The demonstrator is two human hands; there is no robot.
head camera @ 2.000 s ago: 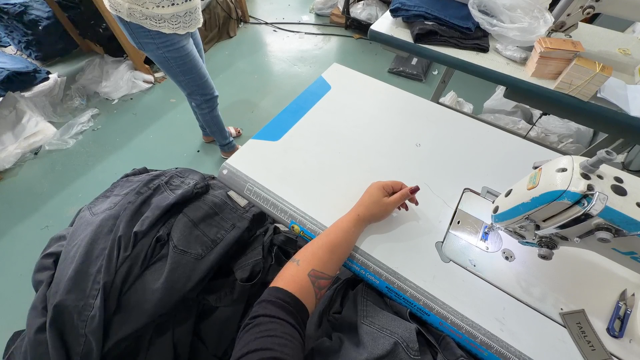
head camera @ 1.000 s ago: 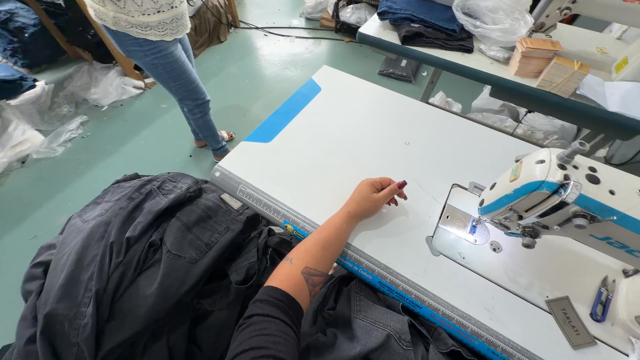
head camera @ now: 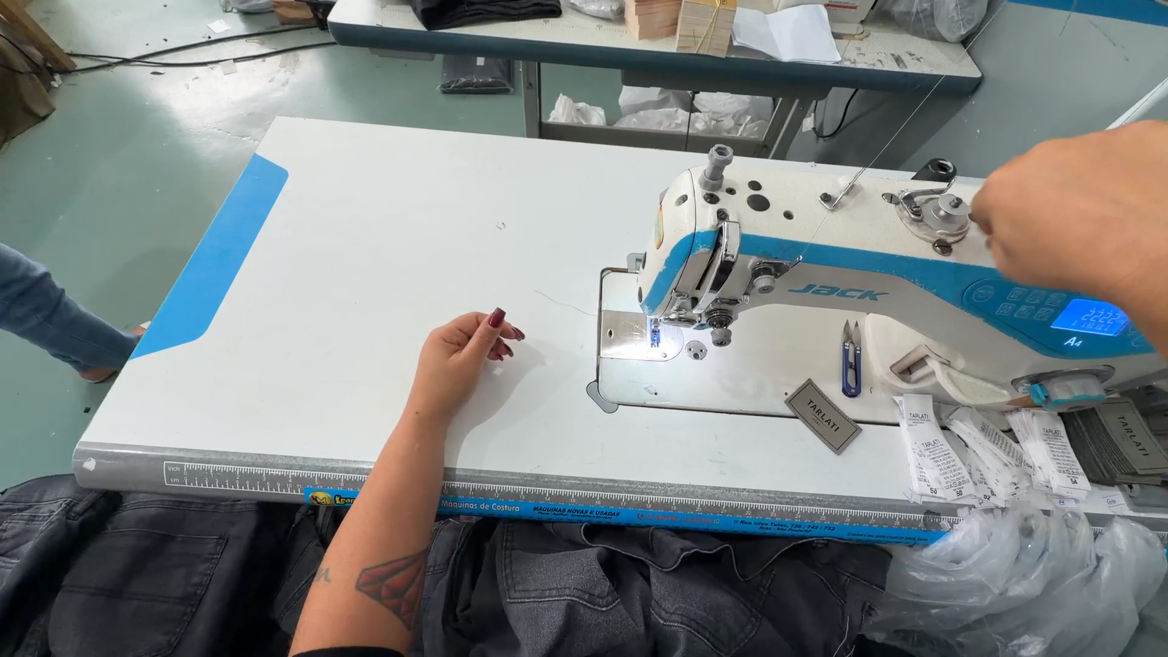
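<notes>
My left hand (head camera: 465, 358) rests on the white tabletop left of the Jack sewing machine (head camera: 821, 242), its fingers loosely curled and nothing seen in them. A loose thread (head camera: 561, 301) lies between that hand and the lit needle plate (head camera: 639, 336). At the machine's top right, my right hand (head camera: 1049, 214) is by the thread tension post (head camera: 947, 214); its fingertips are partly hidden, so its hold is unclear. Blue-handled thread snips (head camera: 851, 360) and a grey woven label (head camera: 823, 416) lie on the machine bed and table. Dark jeans (head camera: 566, 584) hang along the front edge.
Stacks of white care labels (head camera: 935, 452), more grey labels (head camera: 1127, 438) and a clear plastic bag (head camera: 1022, 570) are at the front right. A second table (head camera: 566, 32) with paper and bundles stands behind. A person's leg (head camera: 59, 310) shows at the left.
The view has swung right. My right hand, out of frame before, now shows over the machine's top. My left hand stays on the tabletop with its fingers curled.
</notes>
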